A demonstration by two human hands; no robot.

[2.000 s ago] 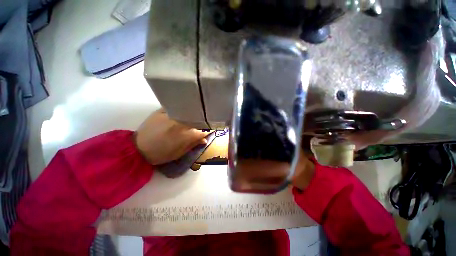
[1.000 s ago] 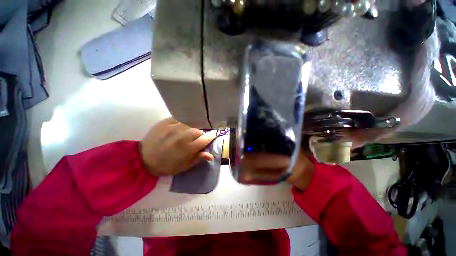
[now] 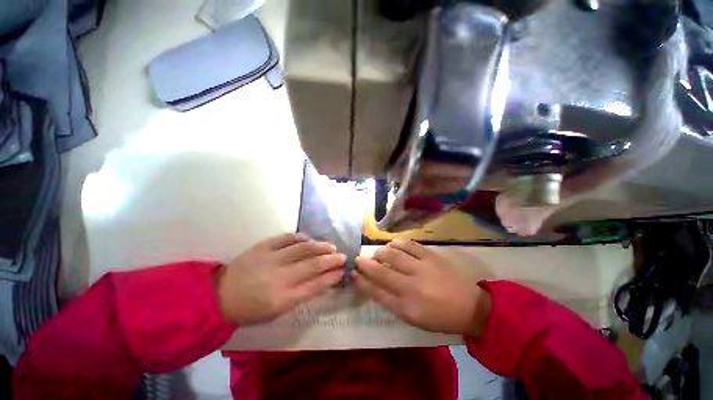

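A grey-blue fabric piece lies on the table, its far end beside the brightly lit needle area of the sewing machine. My left hand is on its near left part, fingertips pressing or gripping it. My right hand meets its near end from the right, fingertips close to the left ones. The near end shows only as a small dark bit between the fingertips. The chrome cover hangs over the bed; the needle cannot be made out.
A pile of rounded grey-blue pieces lies left of the machine head. Stacks of cut pieces stand at the far left. Black scissors lie at the right. The ruler scale runs near the front edge. A pink-white thread bundle hangs over the head.
The view has shifted. My right hand has come out from behind the chrome cover to the near end of the piece. The piece now lies pointing toward me, and my left hand has moved nearer to me.
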